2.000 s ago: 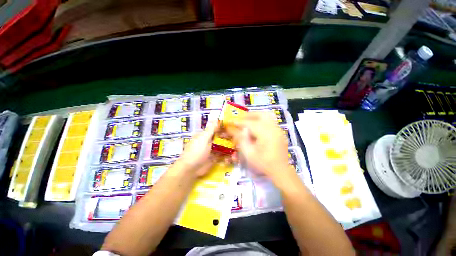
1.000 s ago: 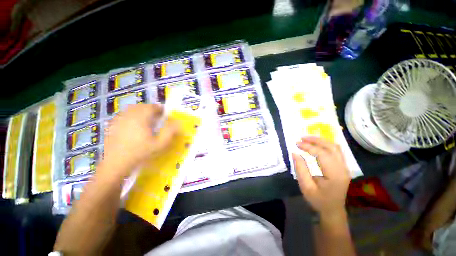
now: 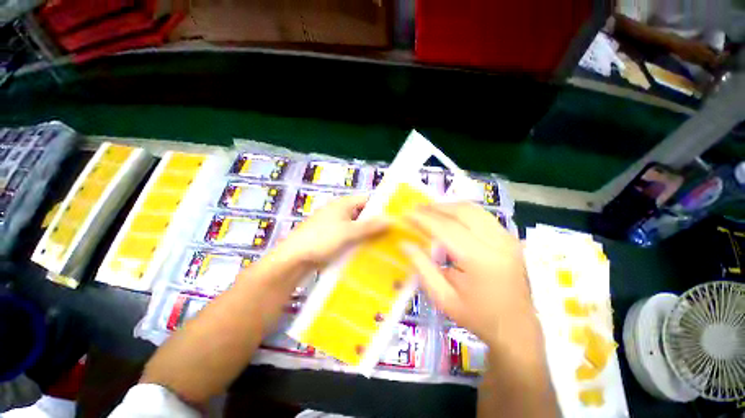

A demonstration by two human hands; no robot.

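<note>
A white sticker sheet [image 3: 359, 298] with a row of yellow stickers slants over the tray, held in both hands. My left hand [image 3: 331, 233] grips its left edge. My right hand [image 3: 470, 265] lies over its right side, fingers at the upper yellow sticker. The sheet's top end is bare white with a dark gap. Beneath is a clear blister tray [image 3: 170, 282] with rows of phone housings [image 3: 238, 231], pale in the centre with yellow patches. Housings in the front row look redder. The hands and sheet hide the tray's middle.
Two stacks of yellow sticker sheets [image 3: 151, 220] lie left of the tray, and another filled tray [image 3: 28, 175] at far left. Used backing sheets [image 3: 584, 326] lie right, beside a white fan [image 3: 715, 339]. A bottle [image 3: 686, 204] stands behind. A green belt [image 3: 327, 135] and red bins [image 3: 498, 33] are beyond.
My right hand has moved from the used backing sheets to the sticker sheet, now held by both hands. The view has tilted up. The housing held two seconds ago is no longer seen in my hands.
</note>
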